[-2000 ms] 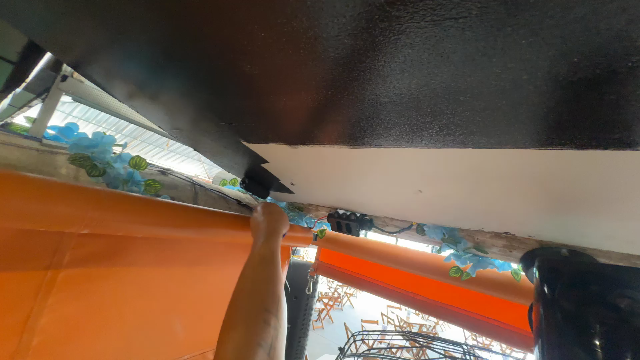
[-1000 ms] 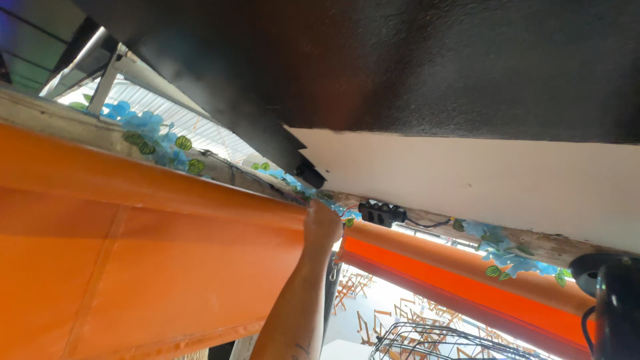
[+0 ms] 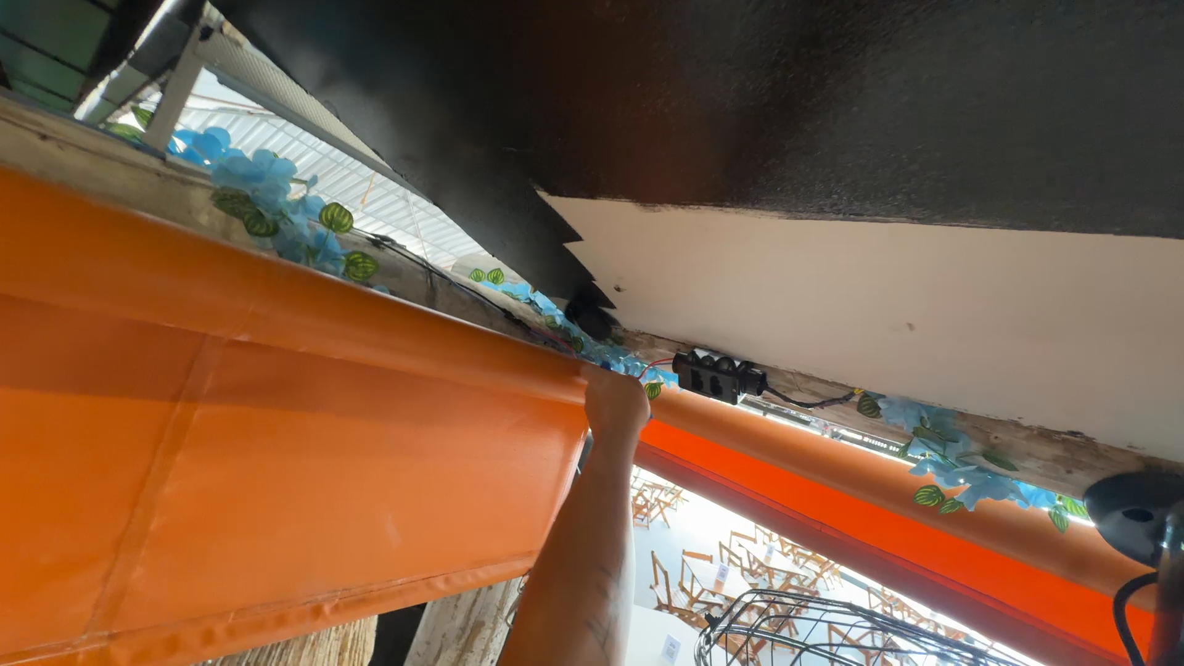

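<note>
My left hand is raised with its fingers curled, at the corner where two orange tarpaulin awnings meet the beam. It sits just below blue artificial flowers and a dark object by the painted edge; whether it holds that object or anything else is unclear. Overhead, black paint ends in a jagged edge against a pale ceiling panel. Right of the hand, a black electrical outlet block with wires is fixed along the beam. My right hand is not in view.
More blue artificial flowers hang along the left beam. A round black fixture is at the right. Below are wire racks and wooden folding chairs. A weathered wooden post stands at the bottom.
The view has shifted, with more of the left awning and the wooden post now visible. The raised hand stays near the awning corner, and the dark object above it appears farther from its fingers.
</note>
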